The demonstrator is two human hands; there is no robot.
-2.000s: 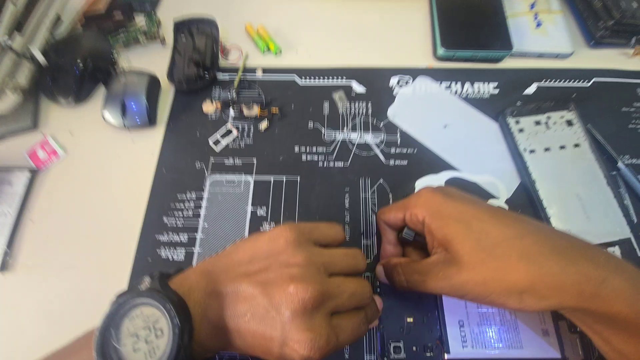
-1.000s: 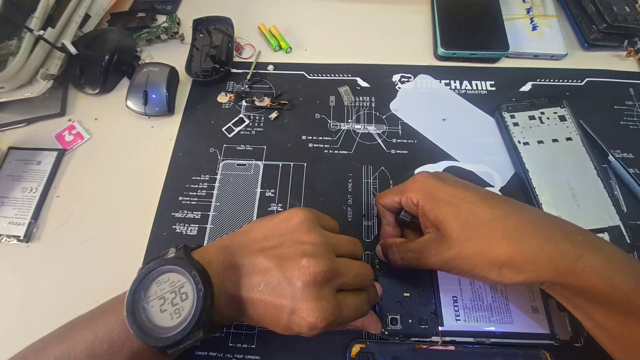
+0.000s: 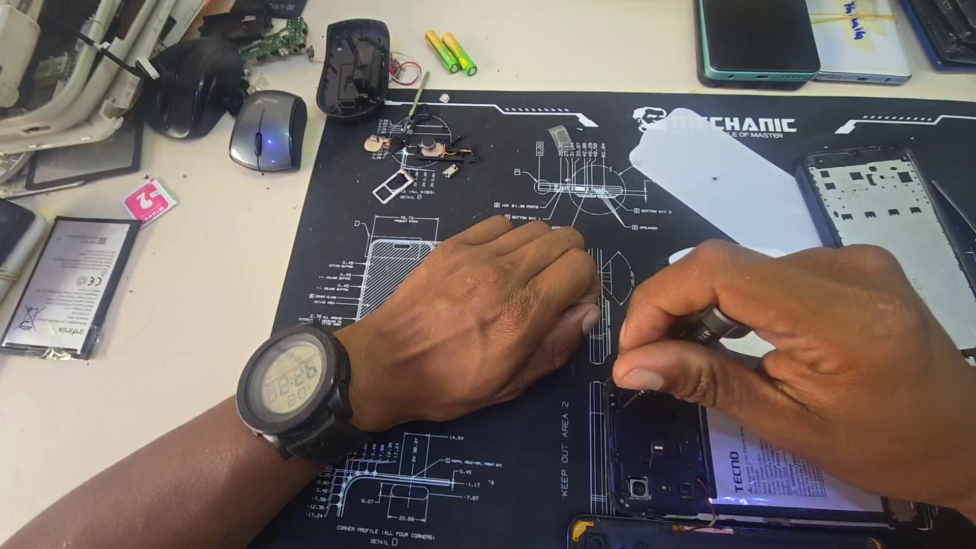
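My right hand (image 3: pixel 793 358) grips a dark screwdriver (image 3: pixel 717 326) between thumb and fingers, above the upper corner of an opened phone (image 3: pixel 656 457). The tool's thin shaft slants down toward the phone frame; whether its tip touches a screw cannot be told. The phone shows a camera module (image 3: pixel 639 488) and a white Tecno battery (image 3: pixel 793 469). My left hand (image 3: pixel 488 305), with a digital watch (image 3: pixel 293 381) on the wrist, rests on the black work mat, left of the phone. Its fingers are curled with the tips hidden, so whether it holds anything cannot be told.
Small phone parts (image 3: pixel 442 151) and a SIM tray (image 3: pixel 393 185) lie at the mat's upper left. A white back panel (image 3: pixel 717 183) and a phone frame (image 3: pixel 892 221) are beyond my right hand. A computer mouse (image 3: pixel 267 131) and a loose battery (image 3: pixel 70 286) are at the left.
My left hand has moved away from the phone and my right hand, up and to the left. My right hand still holds the dark tool over the phone's upper corner.
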